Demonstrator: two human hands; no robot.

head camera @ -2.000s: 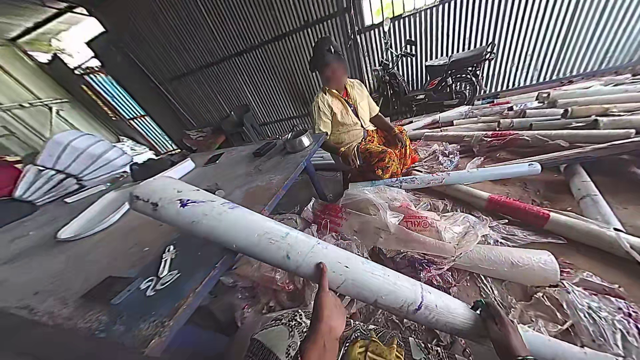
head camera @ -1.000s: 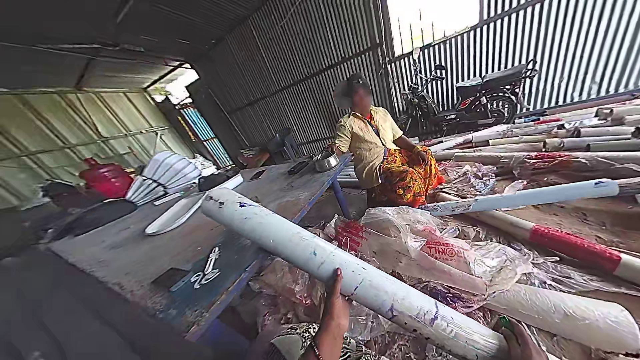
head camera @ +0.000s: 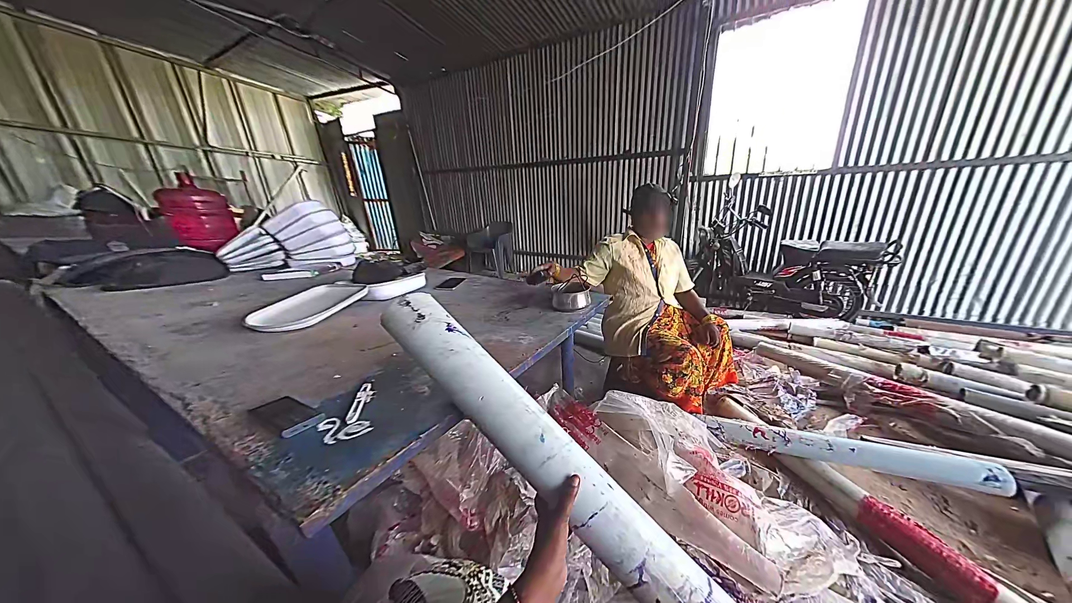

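A long pale-blue plastic pipe (head camera: 536,435) with dark ink-like marks slants across the lower middle; its upper end lies above the near edge of the table (head camera: 193,352). My left hand (head camera: 548,536) grips the pipe from its left side, thumb or finger showing along the wall. My right hand is out of the frame. Below and to the right of the pipe lie crumpled clear plastic bags (head camera: 712,502) with red print. On the table, near my side, are a dark flat object (head camera: 286,415) and a white cord-like item (head camera: 347,423).
A person (head camera: 649,293) sits beyond the table corner, one arm toward a metal pot (head camera: 571,296). White trays (head camera: 306,307), a phone (head camera: 450,283) and a red water jug (head camera: 194,213) stand farther off. Many pipes (head camera: 921,402) cover the floor at right; a motorbike (head camera: 804,268) is behind.
The view has swung to the left and levelled. My right hand, on the pipe's lower part in both earlier frames, has left the view. The seated person's arm now reaches farther out over the table.
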